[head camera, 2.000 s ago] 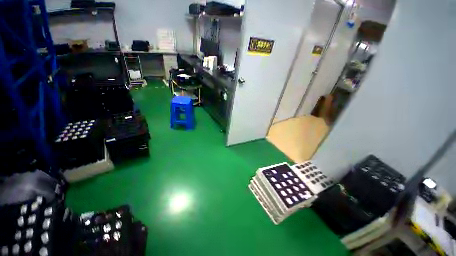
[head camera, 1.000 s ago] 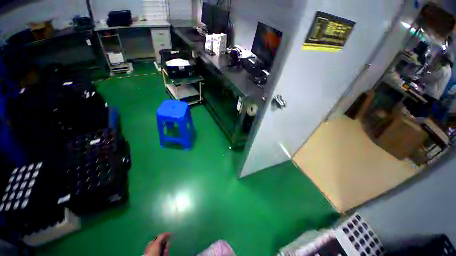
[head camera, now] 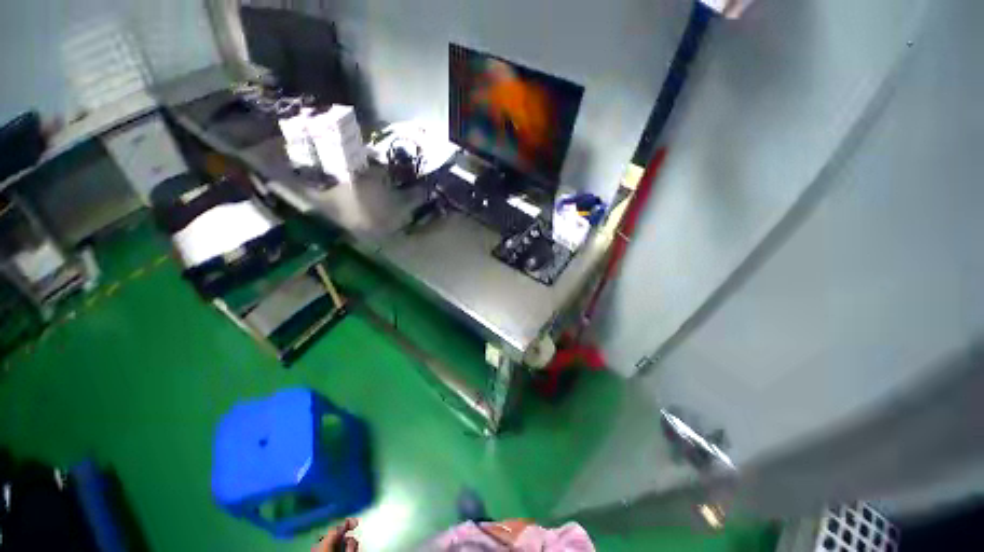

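My left hand (head camera: 339,537) shows small and blurred at the bottom edge, cut off; I cannot tell if it holds anything. Pink clothing (head camera: 475,539) is right of it, with a small skin-toned patch I cannot make out. My right hand is not clearly in view. Ahead stands a grey desk (head camera: 442,264) with a monitor (head camera: 516,113) showing an orange picture. A keyboard (head camera: 475,203) lies below the monitor. A black mouse (head camera: 530,260) lies on a patterned pad (head camera: 552,265). A black handheld scanner (head camera: 425,215) lies left of the keyboard.
A blue stool (head camera: 264,447) stands at the lower left. A cart (head camera: 283,302) stands left of the desk. White boxes (head camera: 340,142) are on the desk's left part. A door handle (head camera: 696,440) and a white tray (head camera: 858,532) are at the lower right.
The view has moved closer to the desk and past the door's edge. The blue stool now appears larger and lower left. My left hand has come in at the bottom since the oldest frame.
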